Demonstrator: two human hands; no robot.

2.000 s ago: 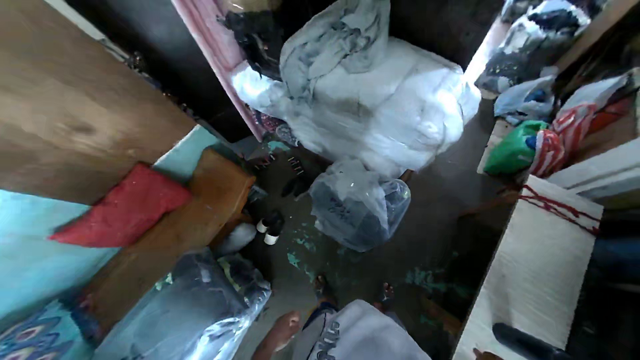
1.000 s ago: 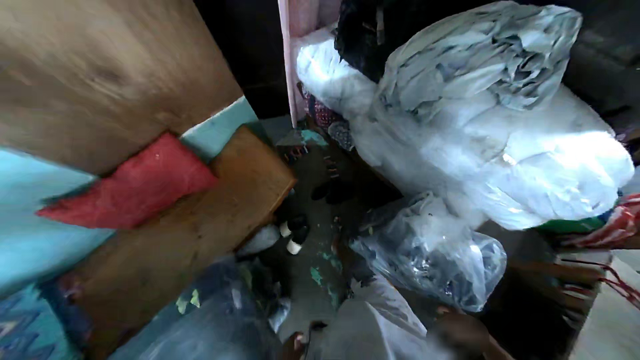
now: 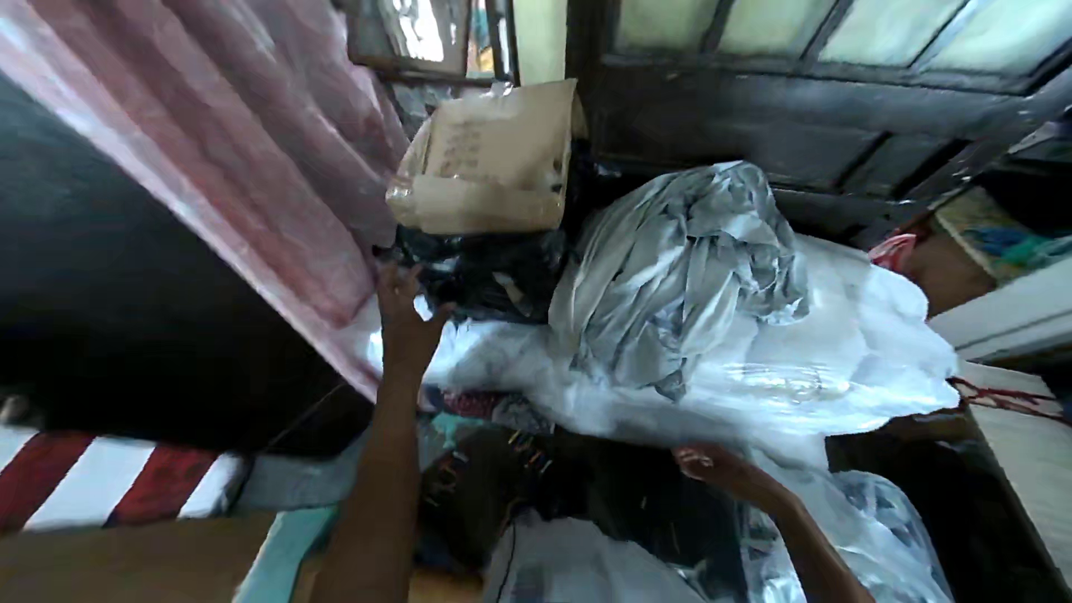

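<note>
My left hand [image 3: 408, 311] reaches up to the left end of a black plastic bag [image 3: 494, 272], its fingers spread at the bag's edge; whether they grip it cannot be told. A worn cardboard box [image 3: 502, 159] rests on top of that bag. Right of them, a crumpled grey cloth or sheet [image 3: 687, 260] lies over a large bundle in white plastic [image 3: 846, 335]. My right hand [image 3: 703, 465] hangs below the bundle's front edge with its fingers loosely curled, and nothing shows in it. Under my right forearm is a clear plastic bag [image 3: 871, 519].
A pink curtain [image 3: 285, 167] hangs at the left, close to my left hand. Behind the bundle stands a dark wooden door or panel [image 3: 796, 126] with panes. A pale surface with red cord [image 3: 1013, 419] is at the right. Striped cloth [image 3: 109, 477] lies lower left.
My view has swung up towards the bundle. My left hand, low in the frame a second ago, is now raised beside the black bag. The cardboard box has come into fuller view.
</note>
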